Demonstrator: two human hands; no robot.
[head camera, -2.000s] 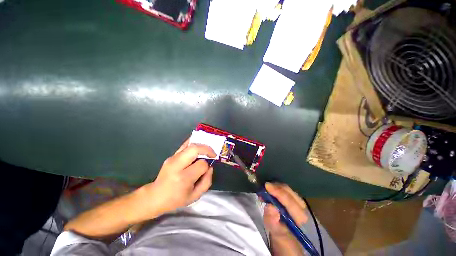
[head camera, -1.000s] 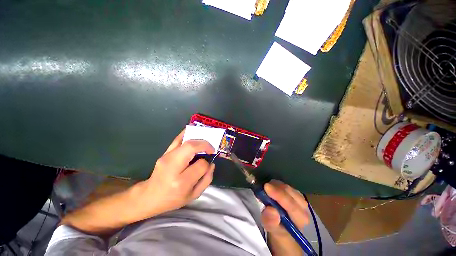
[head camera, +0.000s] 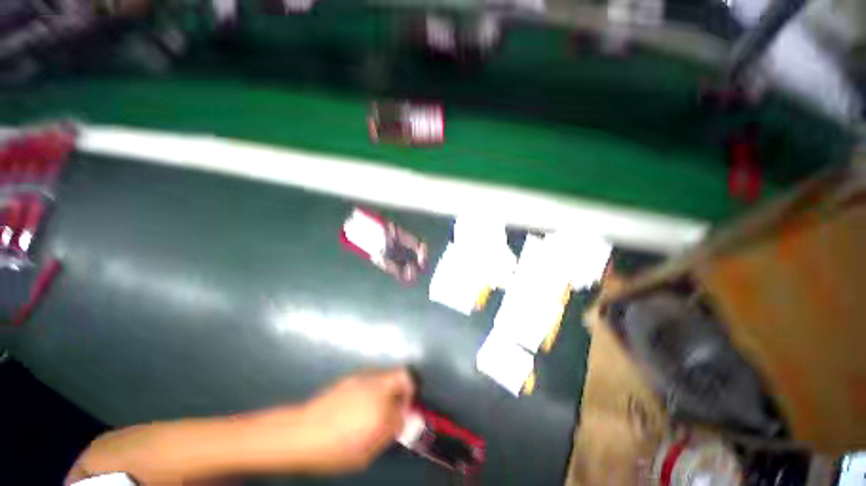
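The frame is blurred. A red-edged phone assembly (head camera: 450, 444) lies at the lower centre, its black area to the right and a white part to the left. My left hand (head camera: 361, 416) is at its upper left end, fingers bunched beside a small dark spot. Blur hides whether the fingers grip anything. My right hand and the soldering iron are out of the picture. White LCD modules (head camera: 539, 285) with yellow flex edges lie in overlapping rows beyond, to the right.
Another phone assembly (head camera: 385, 245) lies near the white rail (head camera: 285, 163). A phone (head camera: 408, 122) is on the green belt (head camera: 237, 109). Red parts (head camera: 28, 180) sit far left. At right are the fan (head camera: 698, 356), reel (head camera: 698, 465), cardboard mat (head camera: 608, 418) and box hood (head camera: 798, 313).
The view has tilted up towards the belt, so the phone and left hand sit lower in the picture. The right hand and iron have left view. The left fingers are now higher at the phone's end.
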